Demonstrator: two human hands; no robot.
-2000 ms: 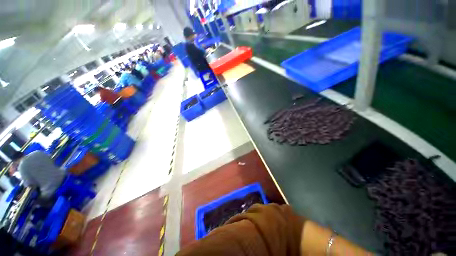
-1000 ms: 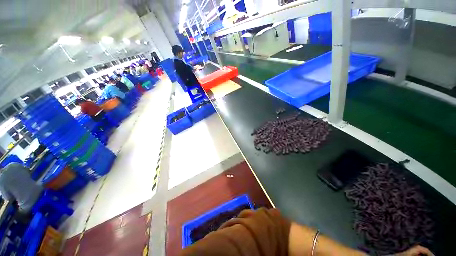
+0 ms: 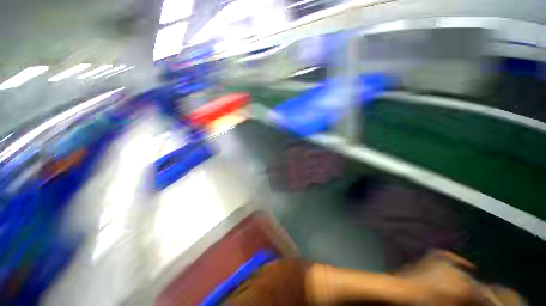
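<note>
The frame is strongly blurred. My left hand (image 3: 443,278) is at the bottom right, with the bare forearm and brown sleeve behind it. It is at the near edge of the near pile of dark purple-brown parts (image 3: 419,221). Its fingers are too blurred to show whether they hold a part. More skin at the bottom right edge may be my right hand (image 3: 504,296), blurred and cut off. A second pile of parts (image 3: 308,167) lies farther along the dark bench. The dark phone (image 3: 362,192) is a smear between the piles.
A blue tray (image 3: 305,110) lies by the pale post (image 3: 352,101). A red tray (image 3: 218,109) is at the bench's far end. A green belt (image 3: 455,149) runs behind the white rail (image 3: 419,173). A blue tote rim (image 3: 239,278) shows beside my sleeve; blue totes (image 3: 182,164) stand on the floor.
The view has swung, blurring everything and shifting the bench and piles left and up. My left hand now shows at the near pile; only a bit of a hand showed at the bottom edge before.
</note>
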